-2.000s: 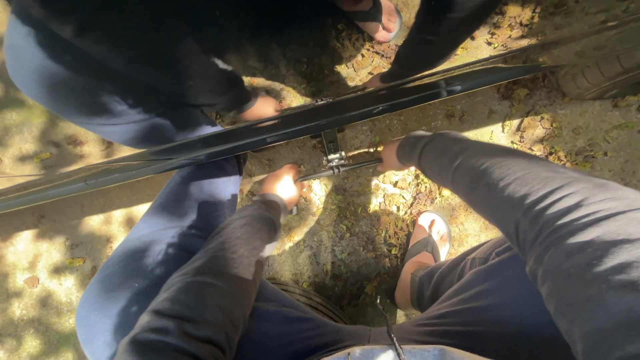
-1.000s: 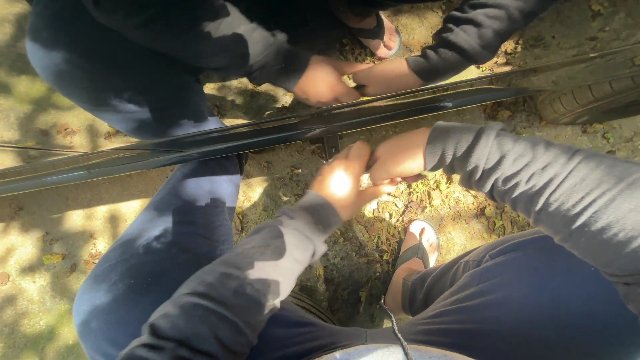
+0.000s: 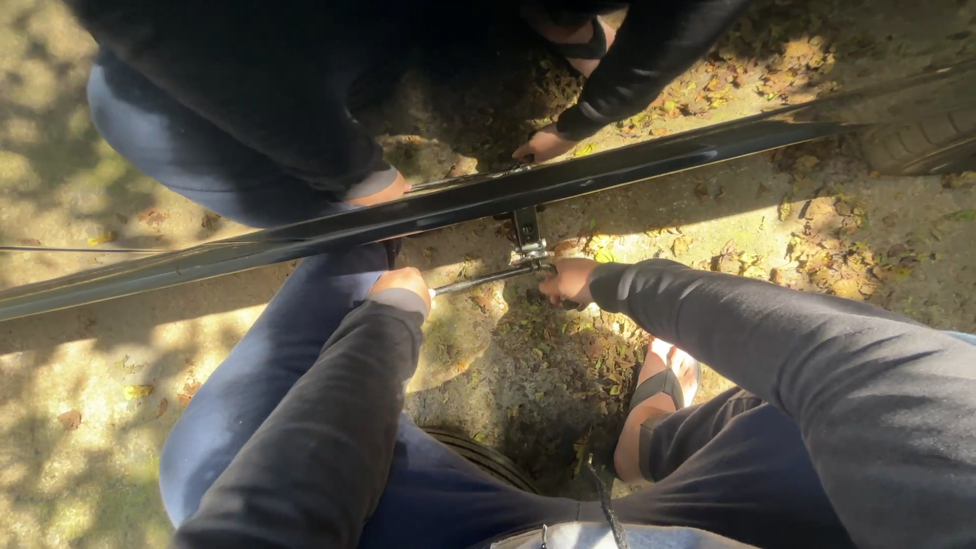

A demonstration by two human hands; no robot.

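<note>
A dark scissor jack [image 3: 528,229] stands on the ground at the lower edge of a glossy black car body [image 3: 457,206]. A metal rod [image 3: 484,280] runs from the jack's near end toward the left. My left hand [image 3: 402,288] is closed around the rod's left end, beside my bent knee. My right hand [image 3: 568,282] has its fingers curled at the rod's right end, right by the jack's joint; what its fingertips grip is partly hidden. Both hands and arms are mirrored in the shiny panel above.
A tyre [image 3: 480,457] lies on the ground beneath me, partly hidden by my legs. My sandalled foot [image 3: 667,381] rests to its right. Dry leaves [image 3: 846,244] cover patches of concrete. Another tyre [image 3: 923,141] shows at the upper right.
One second ago my hands were together in front of the jack. Now they are apart, the left one farther left on the rod, the right one at the jack.
</note>
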